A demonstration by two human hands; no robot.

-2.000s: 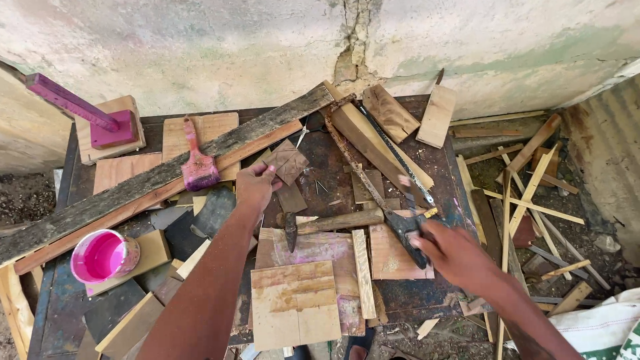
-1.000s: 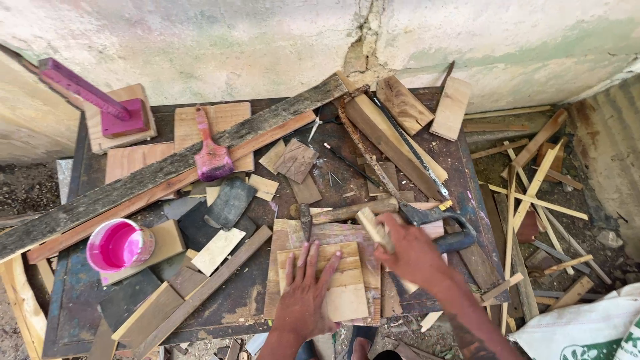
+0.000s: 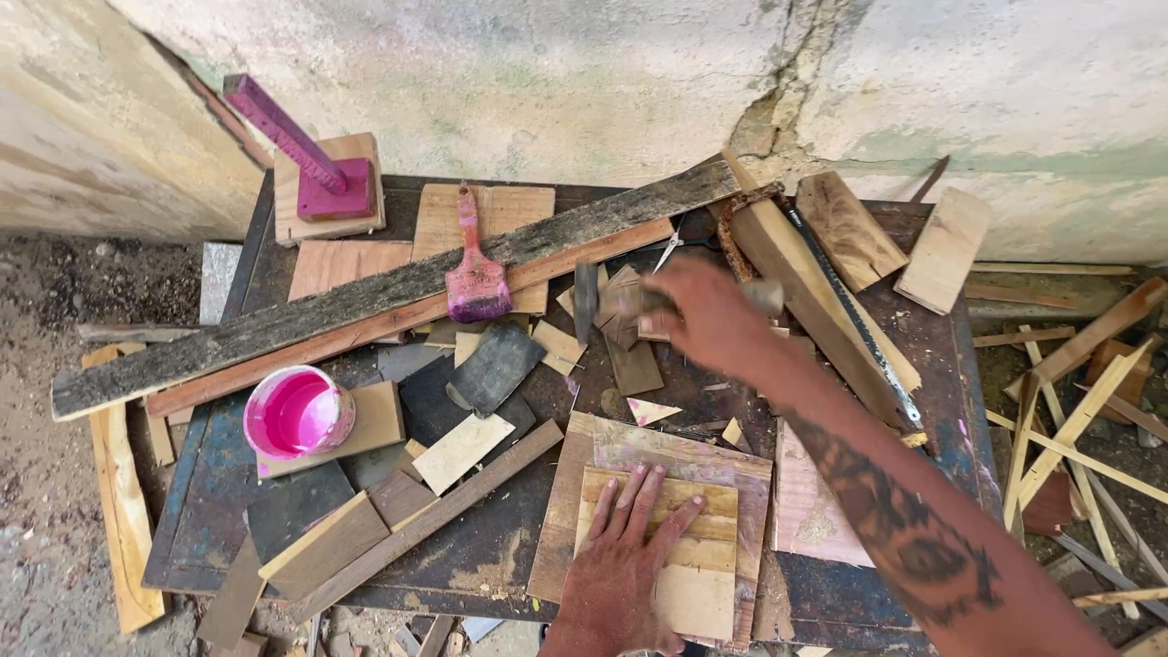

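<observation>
My left hand (image 3: 630,557) lies flat with spread fingers on a square wooden board (image 3: 698,584), which rests on larger flat boards (image 3: 680,447) near the front edge. Above the middle of the table, my right hand (image 3: 707,315) is closed around the wooden handle of a hammer (image 3: 586,301); the hammer's dark head points left over small wood pieces. A pair of scissors (image 3: 669,251) lies just behind that hand. To the right, a hacksaw (image 3: 849,310) leans along a thick wood block (image 3: 794,292).
Long planks (image 3: 392,292) cross the table behind a pink-stained paintbrush (image 3: 477,278). An open tub of pink paint (image 3: 298,412) stands on a block at the left. A pink-painted wooden piece (image 3: 336,190) stands at the back left. Sandpaper (image 3: 497,365) and offcuts lie scattered around.
My left hand has gone from small wood pieces to the square board. The hammer, lying on the table two seconds ago, is now raised in my right hand, which earlier held the hacksaw.
</observation>
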